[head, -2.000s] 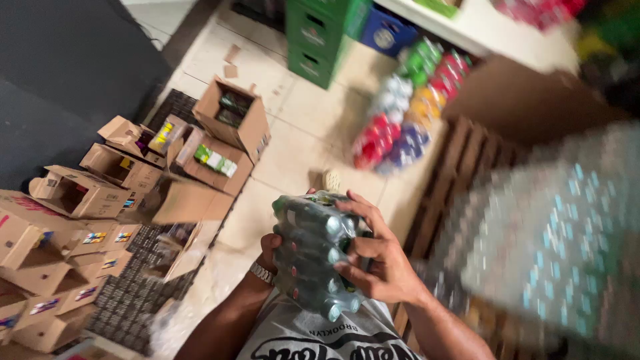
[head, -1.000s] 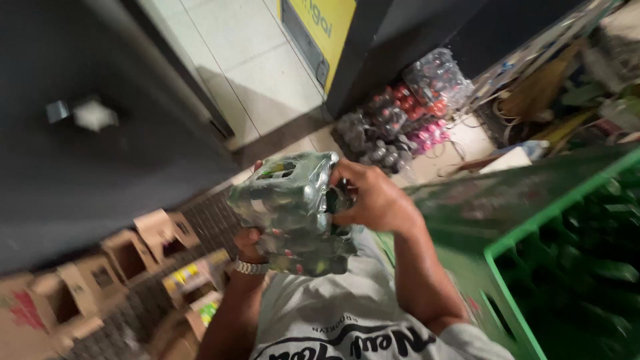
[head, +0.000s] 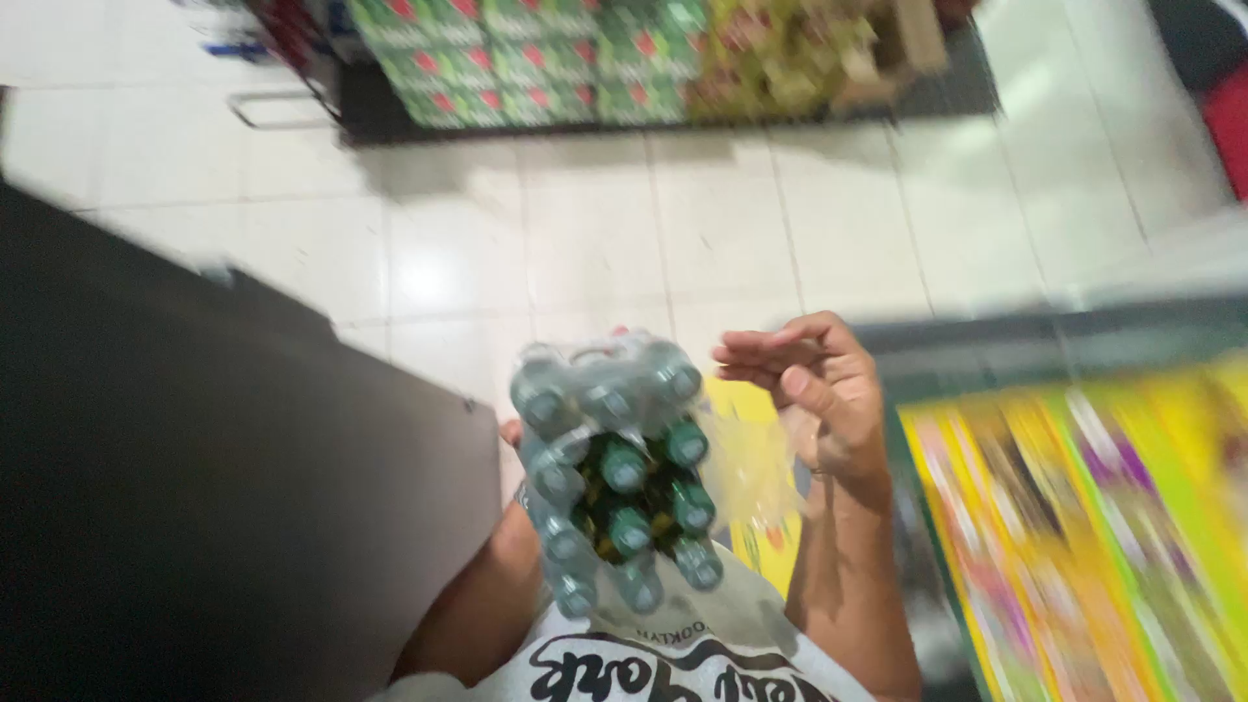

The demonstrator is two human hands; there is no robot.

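Note:
A pack of green glass bottles [head: 629, 468] in clear plastic wrap is held against the front of my T-shirt, caps towards the camera. Its wrap is torn over the middle, where several bare bottle tops show. My left hand [head: 512, 432] supports the pack from its left side; only fingertips show, the rest is hidden behind it. My right hand [head: 829, 390] is raised to the right of the pack, fingers apart, not touching the bottles. A loose flap of clear plastic [head: 756, 458] hangs between the pack and my right hand.
A dark panel [head: 244, 468] stands close on my left. Ahead, across the tiled floor [head: 585, 234], stacked green packs [head: 536, 68] and yellow bags [head: 780, 54] sit on a dark base. On my right is a case or rack with colourful, blurred contents [head: 1092, 526].
My right hand has come off the pack and now stands apart from it. An opening in the wrap now faces the camera. The view has swung to another part of the room.

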